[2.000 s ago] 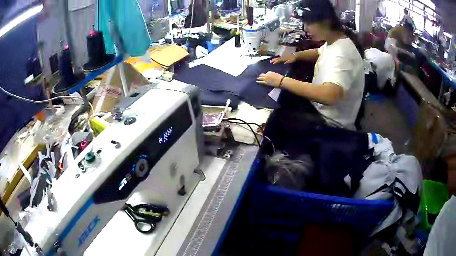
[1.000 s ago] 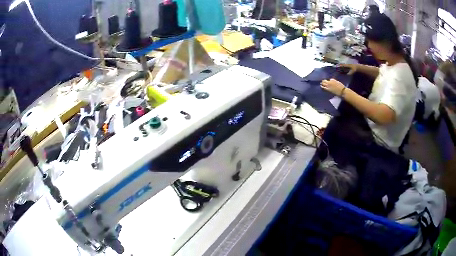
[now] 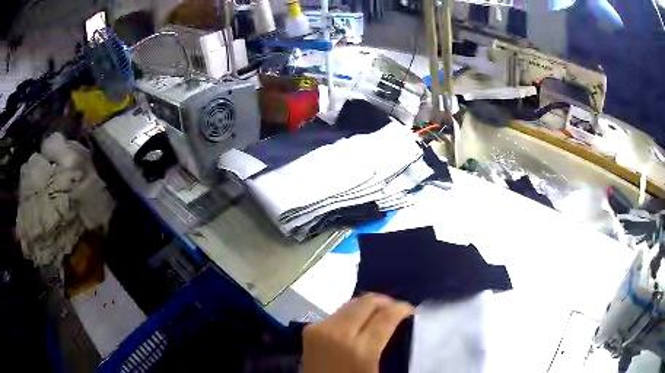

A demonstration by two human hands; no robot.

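Observation:
My left hand (image 3: 357,331) is at the bottom centre, cut off by the lower edge, its fingers closed on the near left edge of a joined fabric piece. The piece has a navy panel (image 3: 430,264) lying flat on the white table and a white panel (image 3: 448,335) running down out of the picture. My right hand is not in view. A bundle of cut pieces (image 3: 332,175), white and navy layers, lies behind the navy panel.
A blue crate (image 3: 157,346) stands at lower left beside the table edge. Another sewing machine (image 3: 211,120) with a round vent stands at back left. Part of a white machine head (image 3: 634,302) shows at the right edge. Pale cloth (image 3: 62,197) is heaped far left.
The view has swung left, away from the lockstitch machine, scissors and seated person, to the bundle side. My left hand and the navy and white piece have come into view.

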